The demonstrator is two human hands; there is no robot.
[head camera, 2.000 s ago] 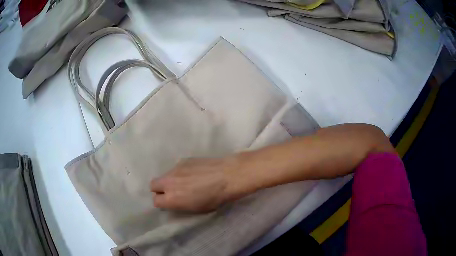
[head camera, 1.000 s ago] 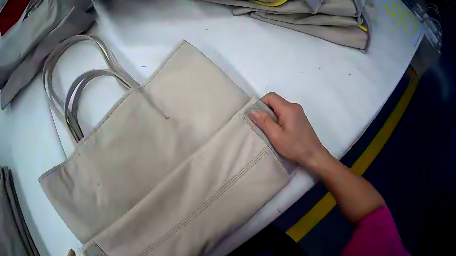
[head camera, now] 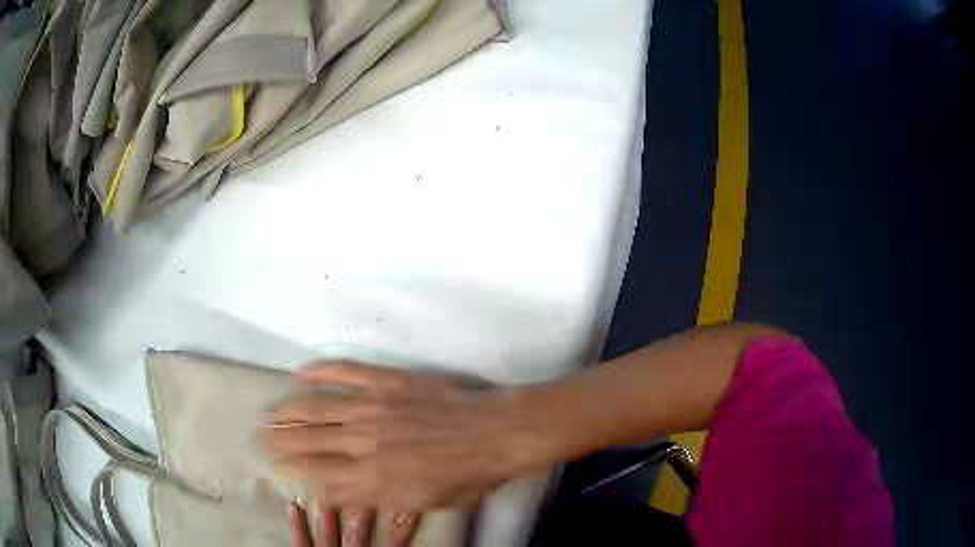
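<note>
A beige tote bag lies on the white table at the bottom, cut off by the lower edge. Its two handle loops point left. My right hand, blurred by motion, lies flat across the bag's upper part with its fingers stretched to the left; it grips nothing. Several fingers of my left hand rest on the bag just below my right hand. The rest of my left hand is outside the picture. My right hand hides the middle of the bag.
A crumpled heap of beige bags with yellow strips lies at the upper left. More beige-grey fabric runs down the left edge. The white table's right edge borders a dark blue floor with a yellow line.
The view has swung right, so the bag now appears lower and turned. My right hand has left the bag's folded side corner and lies across the bag. My left fingers show more.
</note>
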